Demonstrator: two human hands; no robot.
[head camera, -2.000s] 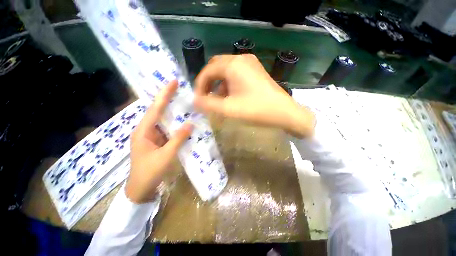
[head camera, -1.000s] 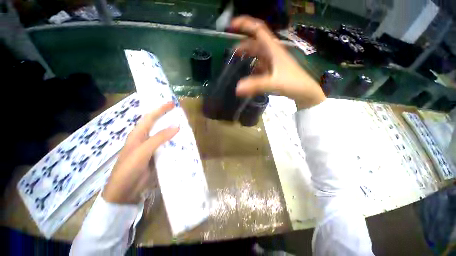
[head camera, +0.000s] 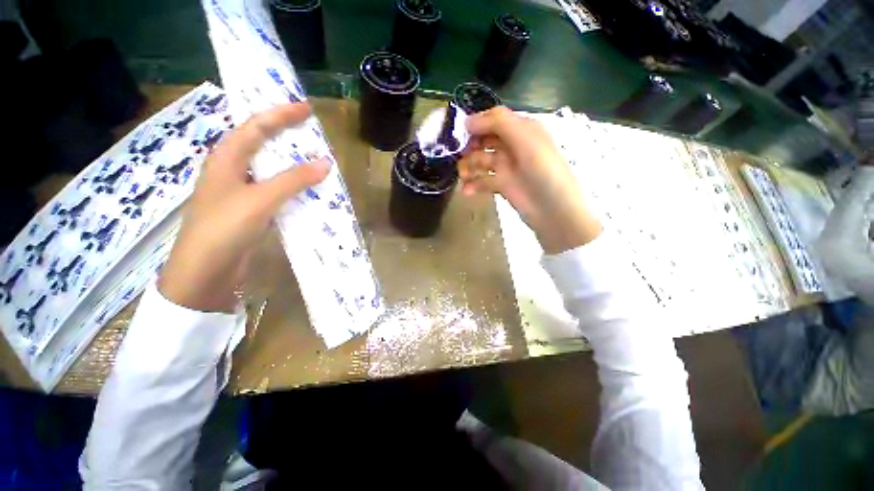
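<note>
My left hand holds a long white carrier strip with blue print between thumb and fingers, above the brown bench. My right hand pinches a small round whitish piece with a dark centre shape, just above the top rim of a black cylindrical housing. That housing stands upright on the bench. A second black housing stands behind it to the left, and a third stands behind, partly hidden by my right hand and the piece.
Sheets of die-cut adhesives lie at the left of the bench. Large pale sheets lie at the right. More dark cylinders stand on the green conveyor belt beyond the bench. A blue-printed strip lies at the far right.
My right hand has come down and towards me from over the belt and now holds the round piece over a housing. Several housings now stand apart on the bench. The view has shifted.
</note>
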